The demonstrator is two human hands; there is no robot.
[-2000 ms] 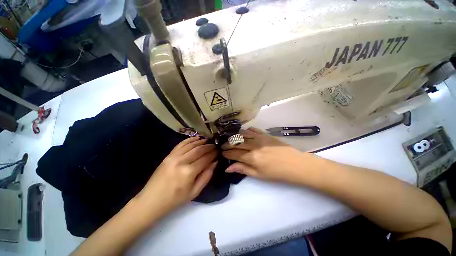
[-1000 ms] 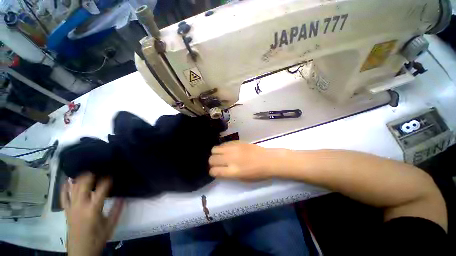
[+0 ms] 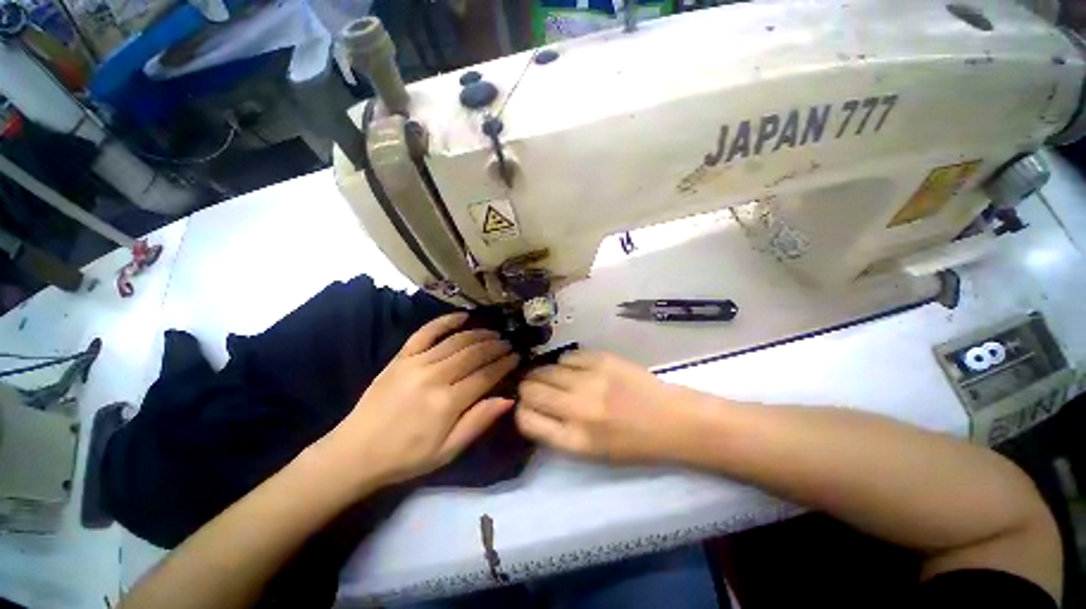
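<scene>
A black garment (image 3: 274, 393) lies heaped on the white table left of and below the needle area of the cream sewing machine (image 3: 667, 131). My left hand (image 3: 435, 393) lies flat on the cloth, its fingertips just in front of the presser foot area. My right hand (image 3: 595, 405) holds the cloth's right edge between thumb and curled fingers, close beside my left fingertips. A ridged silver round part (image 3: 540, 312) sits just above the fingertips. The needle and presser foot are mostly hidden by dark parts and cloth.
Black thread snips (image 3: 676, 311) lie on the machine bed. A recessed tray (image 3: 1012, 363) with white bobbins (image 3: 985, 356) is at right. A small red item (image 3: 139, 267) lies at far left, near a dark rounded rectangle (image 3: 100, 464) partly under the garment. A brown mark (image 3: 490, 545) shows near the front edge.
My left hand has come from the far left of the garment to the needle area. My right hand stays at the cloth edge. The cloth has spread out further left and down; the view has shifted slightly.
</scene>
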